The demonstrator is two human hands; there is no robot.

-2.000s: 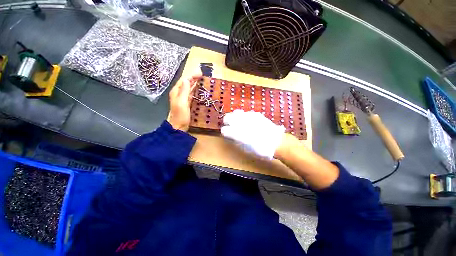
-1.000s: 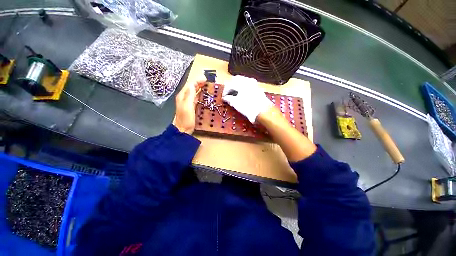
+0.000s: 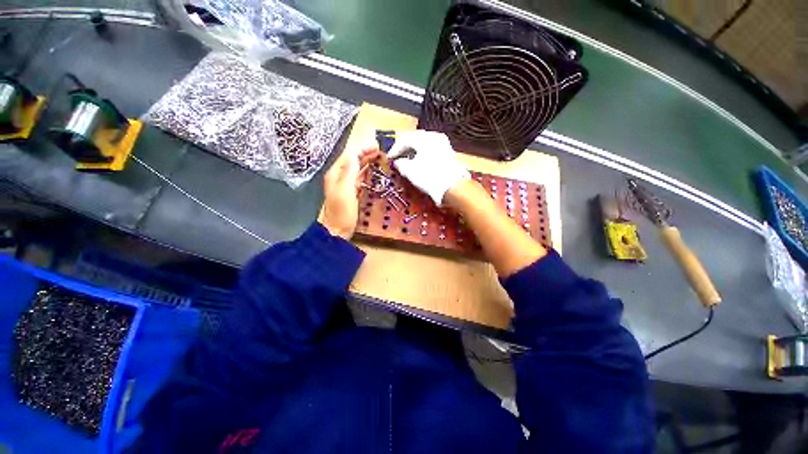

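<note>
The reddish-brown jig point(image 3: 478, 244) with rows of holes lies on a tan board point(image 3: 425, 282). Loose silvery pins point(image 3: 387, 191) lie in a heap on its left part. Silver dots show in many holes to the right. My bare left hand point(image 3: 342, 191) is at the jig's left edge, fingertips at its upper left corner; whether it holds a pin is too small to tell. My white-gloved right hand point(image 3: 427, 166) is over the jig's upper left part, fingers bent near the left fingertips. What its fingertips hold cannot be made out. Small black pieces point(image 3: 385, 139) lie at the upper left corner.
A black fan point(image 3: 501, 89) stands behind the jig. A clear bag of parts point(image 3: 252, 115) lies left. A soldering iron point(image 3: 691, 266) and its stand point(image 3: 624, 240) are right. Solder reels point(image 3: 93, 129) stand far left. A blue crate point(image 3: 124, 372) is lower left, a blue tray point(image 3: 787, 208) far right.
My right hand has moved from the jig's lower middle up and left to the upper left corner, near my left fingertips. My left hand stays at the left edge. The view has shifted slightly.
</note>
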